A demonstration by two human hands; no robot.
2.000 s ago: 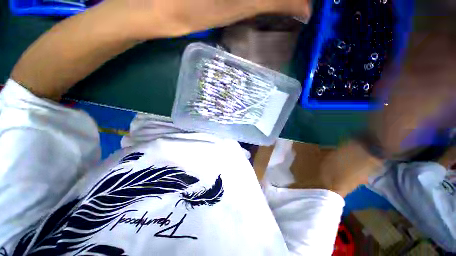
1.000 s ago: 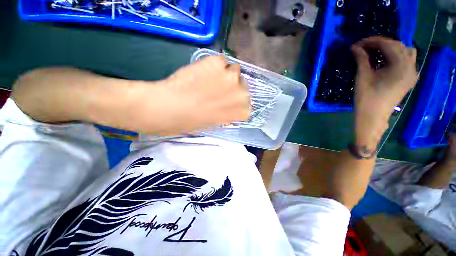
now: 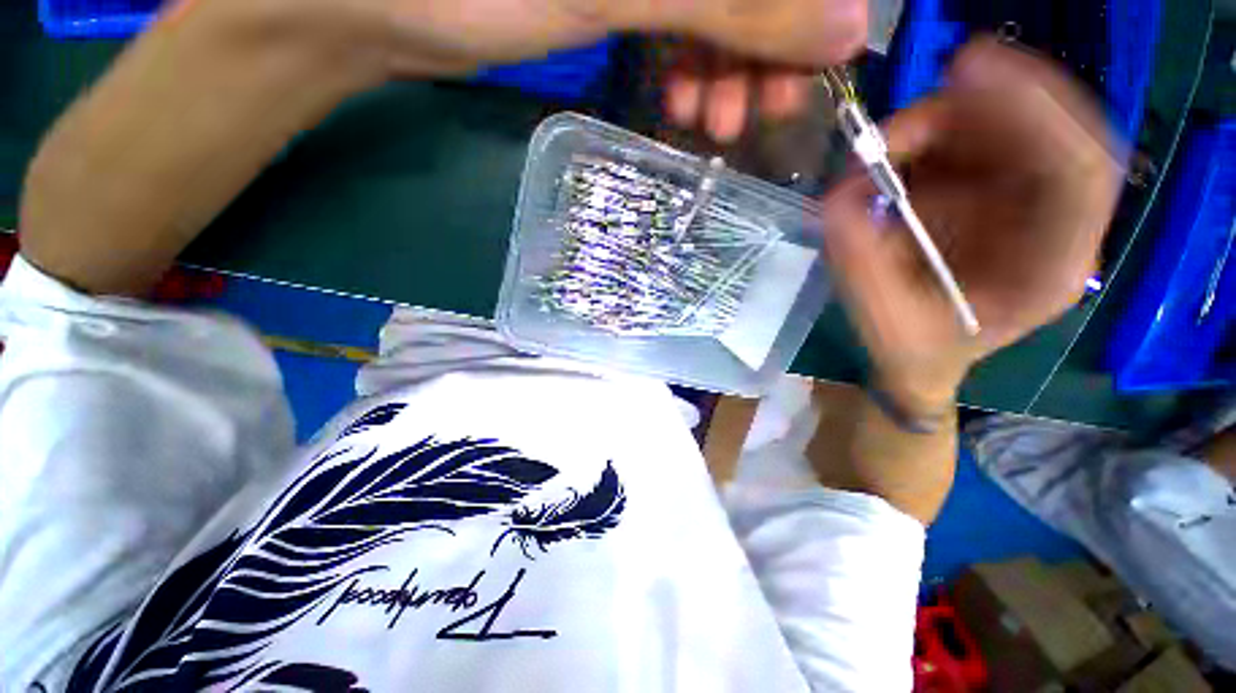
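Note:
A thin silver-white rod with a thicker metallic end (image 3: 933, 257) slants across the front of my right hand (image 3: 969, 203). My right hand is blurred and curled around it. The rod's upper end reaches the edge of my left hand (image 3: 759, 54), at the top centre. My left hand is bent with several fingertips pointing down; its grip is partly hidden. The clear plastic tub (image 3: 522, 278) lies below it with many rods inside, mostly lined up. One blurred rod (image 3: 698, 196) stands out at a different angle over the tub, just below my left fingertips.
A blue bin (image 3: 935, 41) is mostly behind my right hand. Another blue bin (image 3: 1172, 311) lies at the right. Blue bin edges show at the upper left, partly behind my left arm. A person's white sleeve (image 3: 1125, 501) is at the right. Cardboard boxes (image 3: 1044, 623) are below.
My left hand has moved up and right, away from the tub, uncovering its rods. My right hand has moved left and down from over the black-ring bin, and a rod now shows there.

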